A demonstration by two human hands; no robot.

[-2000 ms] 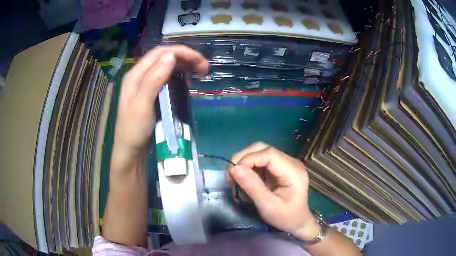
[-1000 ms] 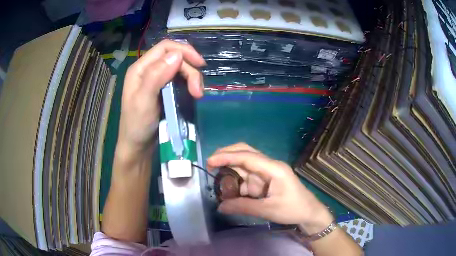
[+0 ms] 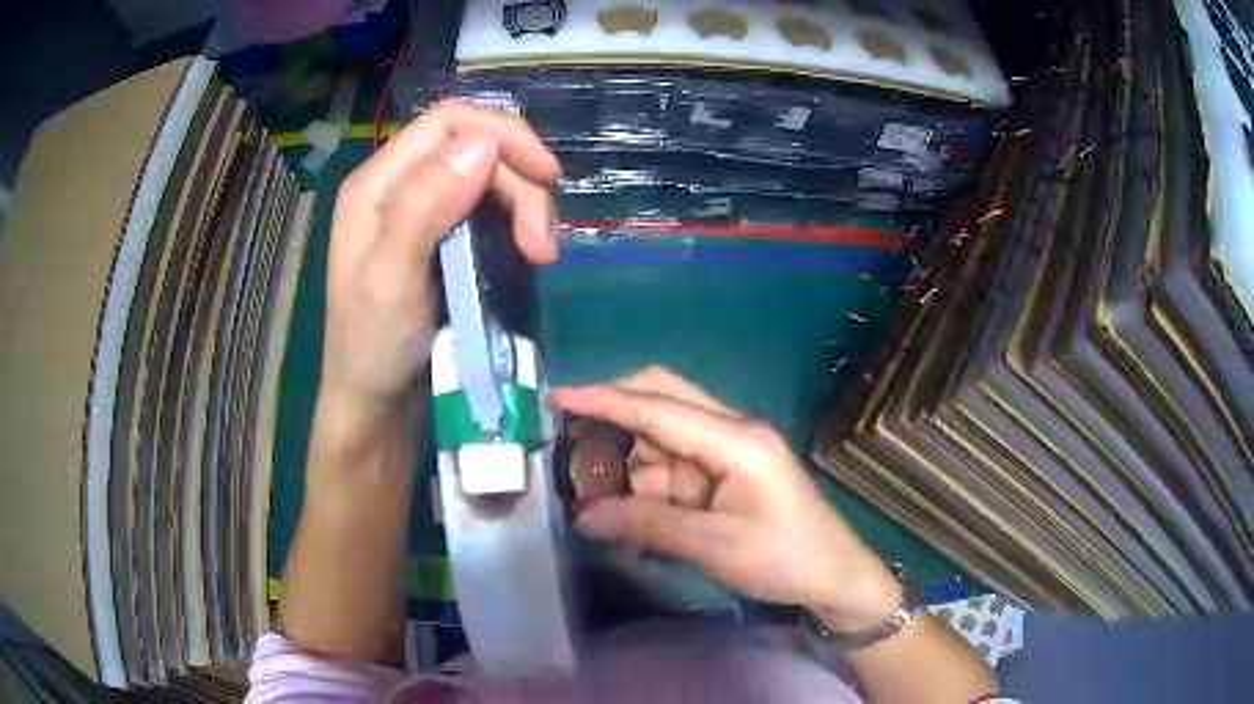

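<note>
A long pale and black fixture (image 3: 506,578) stands upright in front of me, with a grey lever (image 3: 470,316), a green tape band (image 3: 520,415) and a white end block (image 3: 492,469). My left hand (image 3: 413,234) is curled around the top of the fixture and lever. My right hand (image 3: 715,495) holds a small round brownish wired component (image 3: 598,465) between fingers and thumb, close to the fixture's right side. Its lead wire is hidden or too blurred to tell. My right index fingertip is beside the green band.
Board-backed trays (image 3: 103,275) stand on edge at left. A brown-edged tray stack (image 3: 1045,371) with hanging wires is at right. A mostly unfilled foam tray (image 3: 660,48) lies on a film-wrapped stack (image 3: 743,131) behind the green mat (image 3: 674,323). A perforated sheet (image 3: 983,626) is low right.
My right hand and the component have moved slightly up and left, closer to the fixture, and the wire seen before no longer shows. My left hand stays on the lever.
</note>
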